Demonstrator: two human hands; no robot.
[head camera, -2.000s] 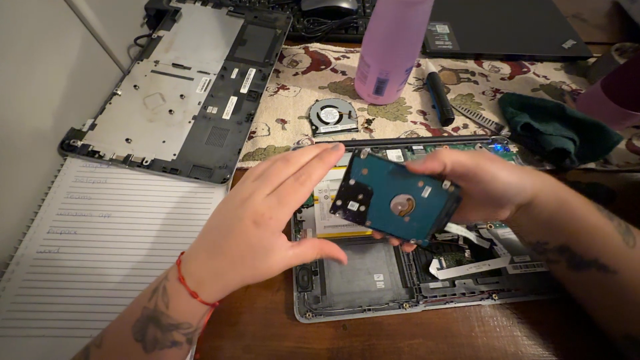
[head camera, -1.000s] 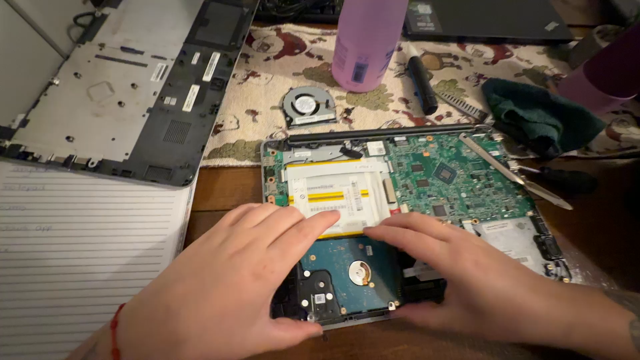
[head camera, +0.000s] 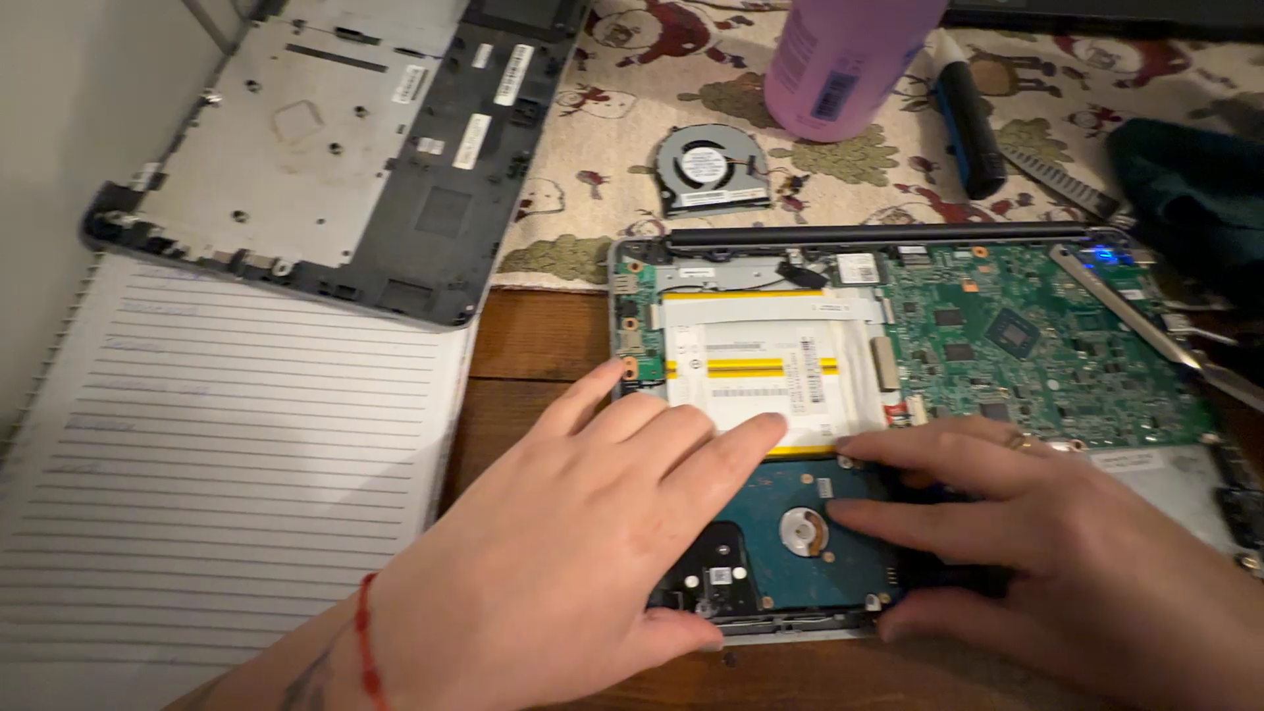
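A hard disk drive (head camera: 790, 553) lies in the bay at the front of an opened laptop base, below the white battery (head camera: 750, 365) with yellow strips. My left hand (head camera: 612, 504) rests over the drive's left side and the battery's lower part, fingers spread, thumb at the front edge of the base. With its fingertips on the drive's upper right part, my right hand (head camera: 1027, 523) has its thumb near the drive's lower right corner. The green motherboard (head camera: 1037, 346) fills the base's upper right. Part of the bay right of the drive is hidden by my right hand.
A laptop cover panel (head camera: 415, 188) lies over a lined notebook (head camera: 247, 444) at the left. Behind the base are a cooling fan (head camera: 711, 168), a purple bottle (head camera: 849, 59), a black and blue tool (head camera: 968, 128) and a dark cloth (head camera: 1195, 188). Metal tweezers (head camera: 1136, 316) lie across the motherboard.
Two seconds ago my right hand held the drive above the base; now it lies in the bay. Both hands have come down onto it. Since one second ago, the right fingers have shifted on the drive.
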